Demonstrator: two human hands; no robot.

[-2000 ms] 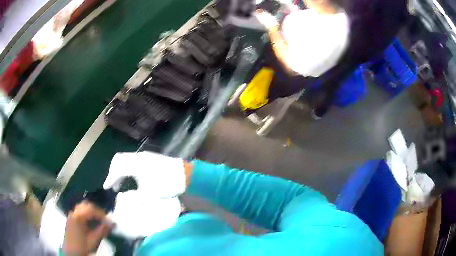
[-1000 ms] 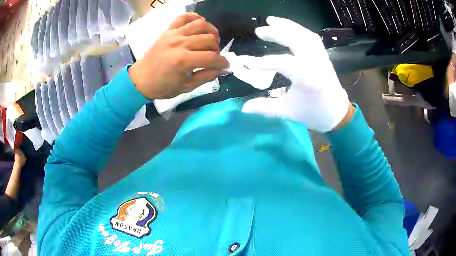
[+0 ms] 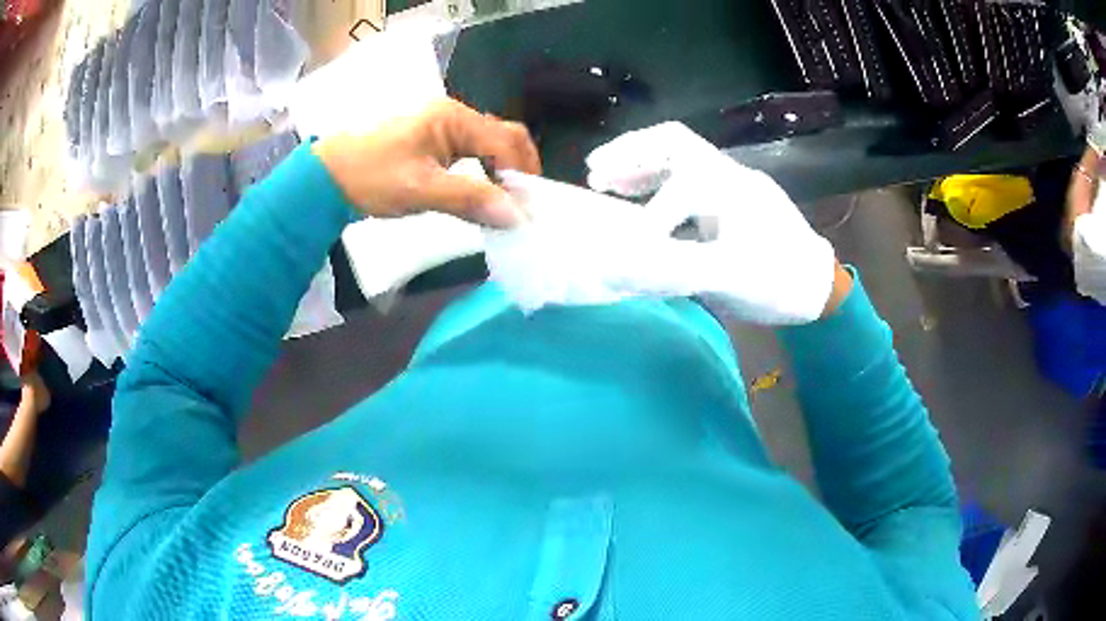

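Observation:
A limp white protective bag (image 3: 564, 243) is stretched between my hands over the green bench's near edge. My bare left hand (image 3: 425, 164) pinches its left end between thumb and fingers. My right hand (image 3: 728, 224), in a white knit glove, holds its right end; glove and bag are hard to tell apart. A stack of empty bags (image 3: 376, 79) lies behind my left hand. Another white bag (image 3: 412, 249) lies at the edge below my left wrist. A black unit (image 3: 776, 115) lies on the green bench (image 3: 522, 55) beyond my right hand.
Bagged units (image 3: 182, 73) lie in overlapping rows at far left. Waiting black units (image 3: 910, 49) stand in a dense row at upper right. A yellow item (image 3: 985, 198) and blue bins (image 3: 1073, 340) are at right. Parts of other people show at both sides.
The white bag is now spread wider between my hands. My right hand has moved lower and closed in on the bag. A black unit now shows more fully beyond the glove.

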